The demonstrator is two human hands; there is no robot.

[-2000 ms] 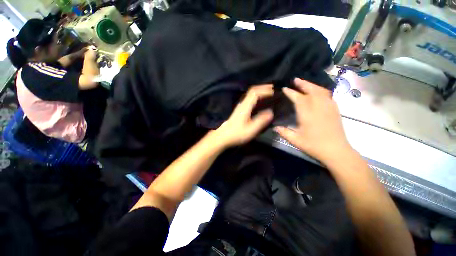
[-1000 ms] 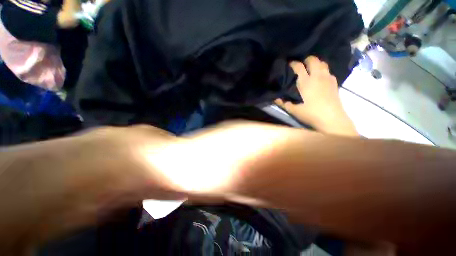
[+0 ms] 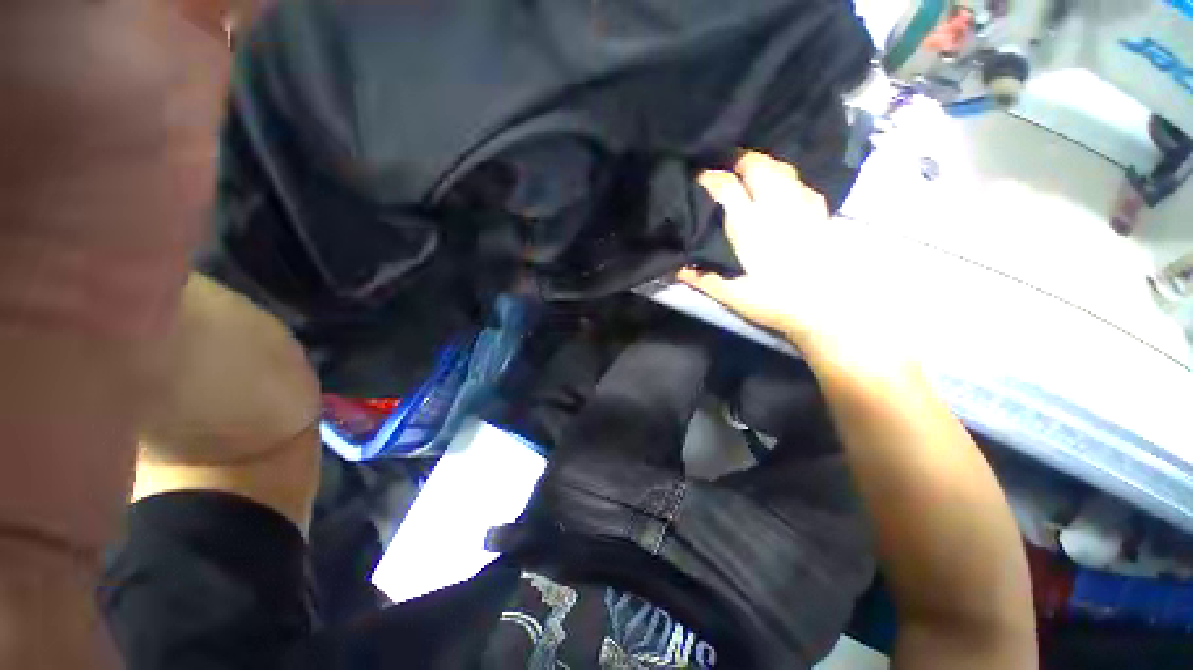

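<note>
The black garment [image 3: 523, 92] is spread in loose folds over the table's front edge, left of the needle area. My right hand [image 3: 772, 242] rests at the garment's right part near that edge, with thumb and fingertips apart and black cloth between them. No firm grip shows. My left forearm [image 3: 92, 301] is raised very close to the camera, large and blurred along the left side. My left hand cannot be made out. The presser foot area is overexposed at the garment's right edge.
The white sewing machine bed [image 3: 1034, 275] lies to the right, with a ribbed knob [image 3: 1005, 76] and an orange-red part [image 3: 950, 30] above. A ruler tape [image 3: 1047, 429] runs along the table's front edge. A white sheet or panel [image 3: 461, 513] is below the garment.
My left hand has left the garment; its arm swung up across the view to the left side. My right hand stays at the cloth. The view has shifted; the other person is out of sight.
</note>
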